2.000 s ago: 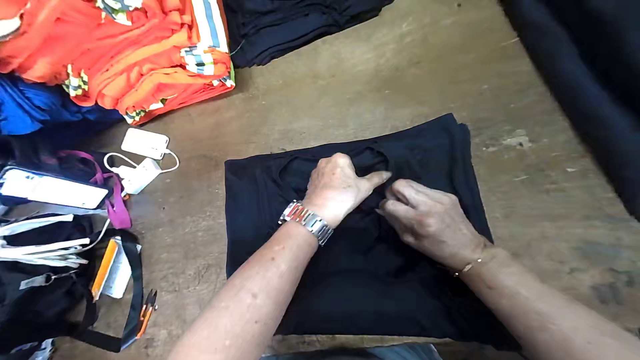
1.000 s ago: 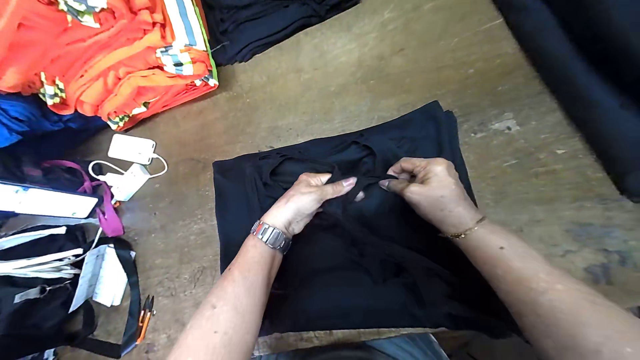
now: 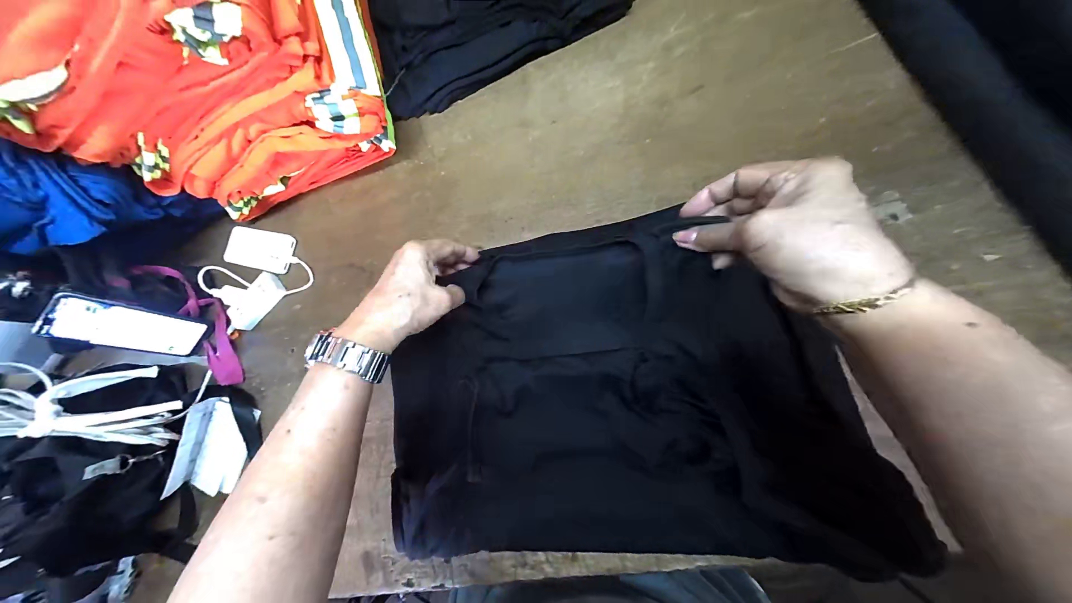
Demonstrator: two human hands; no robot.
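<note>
A black fabric garment (image 3: 586,452) lies folded on the wooden table (image 3: 536,159) in front of me. At its far left corner, my left hand (image 3: 419,289) pinches the cloth between thumb and fingers, a metal-band watch (image 3: 347,356) on the wrist. My right hand (image 3: 779,222) grips the far edge of the same garment further right, with a gold-coloured bracelet (image 3: 867,301) on that wrist. Between the hands, a wide opening in the upper layer shows smooth black cloth beneath. The lower part of the garment is wrinkled.
Orange garments with reflective bands (image 3: 243,109) and blue cloth (image 3: 67,197) lie at the upper left, near folded black cloth (image 3: 494,50). A phone (image 3: 121,322), a white corded device (image 3: 260,249) and a black bag (image 3: 92,511) are at the left. More black fabric (image 3: 988,109) covers the right edge.
My hands have moved from close together at the middle of the garment to wide apart at its far edge. The opening in the cloth is now spread wider.
</note>
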